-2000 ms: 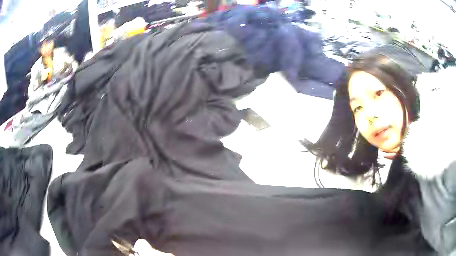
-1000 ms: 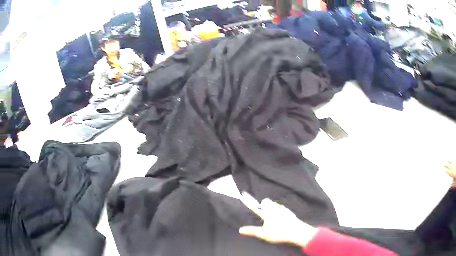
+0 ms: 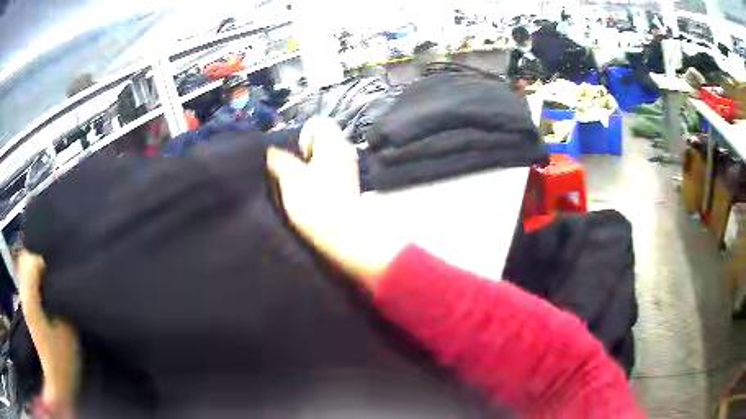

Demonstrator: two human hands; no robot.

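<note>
A large black garment [image 3: 188,286] is held up close in front of me and fills the lower left and middle of the view. My right hand [image 3: 323,184], in a red sleeve, grips its upper right edge, with the thumb on the near side. My left hand [image 3: 49,340] is at the far left, holding the garment's left edge; its fingers are partly hidden behind the cloth. The picture is blurred here, and no scissors can be made out.
Folded black garments [image 3: 454,131] are stacked on the white table [image 3: 458,217]. A dark garment [image 3: 581,278] hangs at the table's right edge beside a red stool [image 3: 563,184]. Blue bins [image 3: 601,135] stand beyond. A masked person [image 3: 239,106] is behind the table.
The view has swung right to the folded stack and the aisle. My right hand, open over the cloth before, now grips the raised black garment. My left hand has come into view at the left.
</note>
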